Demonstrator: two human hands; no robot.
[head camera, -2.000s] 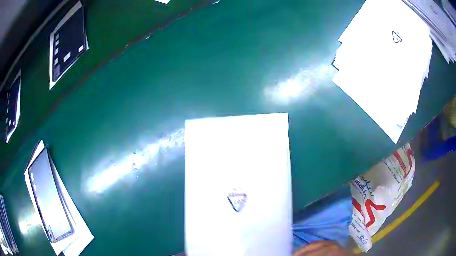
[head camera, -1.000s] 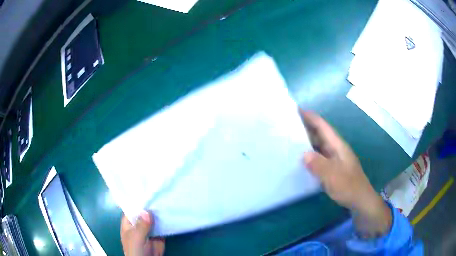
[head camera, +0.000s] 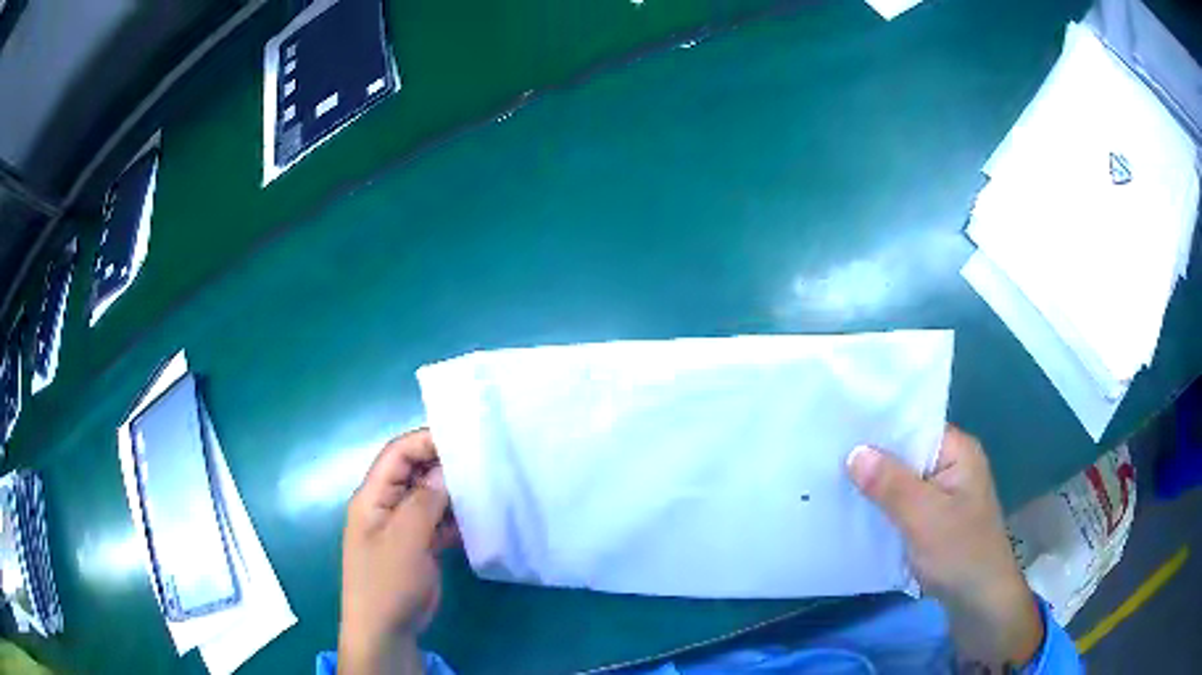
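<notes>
A white protective sleeve (head camera: 672, 462) lies crosswise in front of me, its dot face up, with no dark panel visible in it. My left hand (head camera: 402, 528) holds its left short end, fingers partly hidden at the edge. My right hand (head camera: 943, 521) grips the right end, thumb on top, fingers underneath. A fanned sleeve stack (head camera: 1094, 211) with a triangle mark lies at the right. A framed panel (head camera: 187, 501) with a grey face lies on white sheets at the left.
Dark panels with white tabs (head camera: 332, 79) lie on white sheets in a row at the upper left. A panel stack (head camera: 27, 547) sits at the far left. A white bag with red print (head camera: 1081, 528) is below the bench's right edge. Another white corner (head camera: 894, 5) shows at the top.
The sleeve has turned from upright, through a slant, to lying crosswise, and its dot face now shows instead of the triangle. Both hands have come into view on its ends. The view has shifted.
</notes>
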